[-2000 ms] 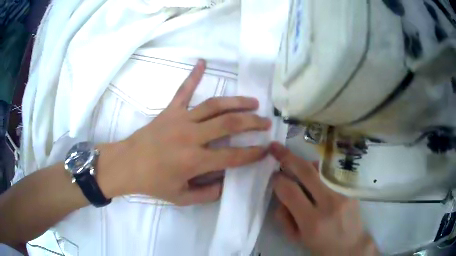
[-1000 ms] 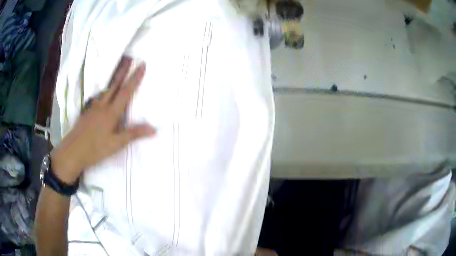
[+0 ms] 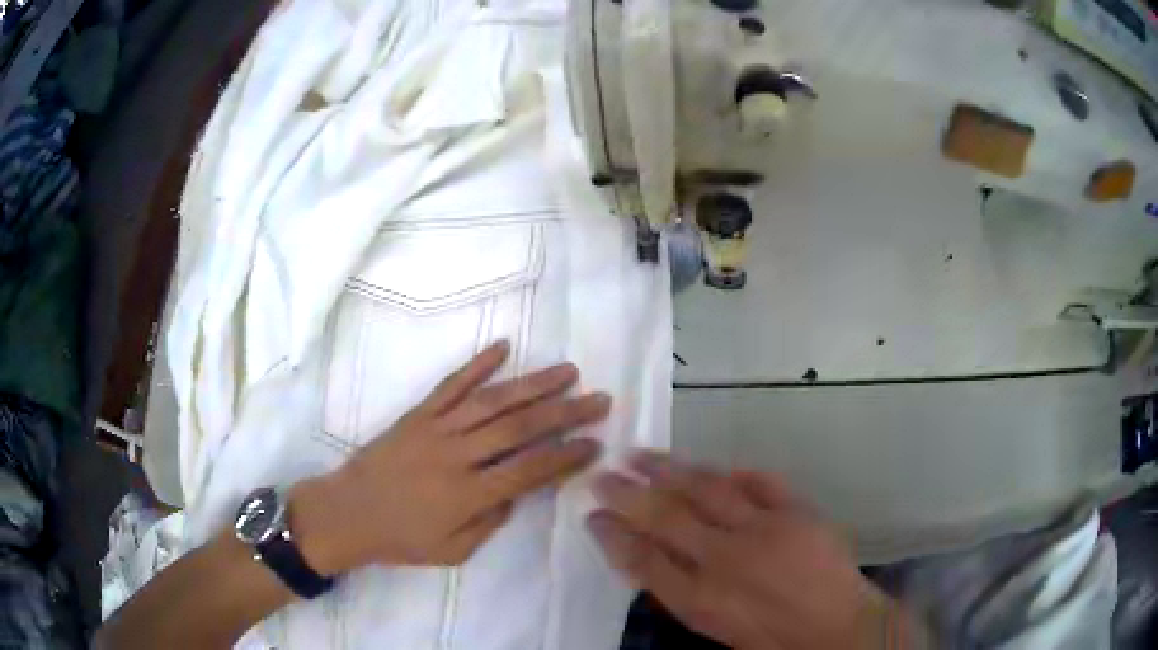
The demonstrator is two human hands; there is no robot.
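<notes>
A white jacket body [image 3: 419,343] with dark double stitching lies on the machine bed, its pointed chest pocket flap [image 3: 445,269] facing up. A plain white placket strip [image 3: 616,330] runs along its right edge, below the machine's needle area [image 3: 648,241]. My left hand [image 3: 470,464], with a watch on the wrist, lies flat on the cloth with fingers apart, tips near the strip. My right hand [image 3: 724,546] is slightly blurred at the strip's lower edge, fingertips on the cloth. Whether it pinches the edge is unclear.
The cream sewing machine head [image 3: 864,165] stands at the upper right, with orange-brown pads [image 3: 988,140] on its arm. The bed [image 3: 889,457] extends right. White cloth [image 3: 1016,578] lies at the lower right. Dark cloth heaps [image 3: 45,305] are at the far left.
Since one second ago, my left hand has moved right onto the cloth near the strip. My right hand has come up to the edge. The pocket flap is in view again.
</notes>
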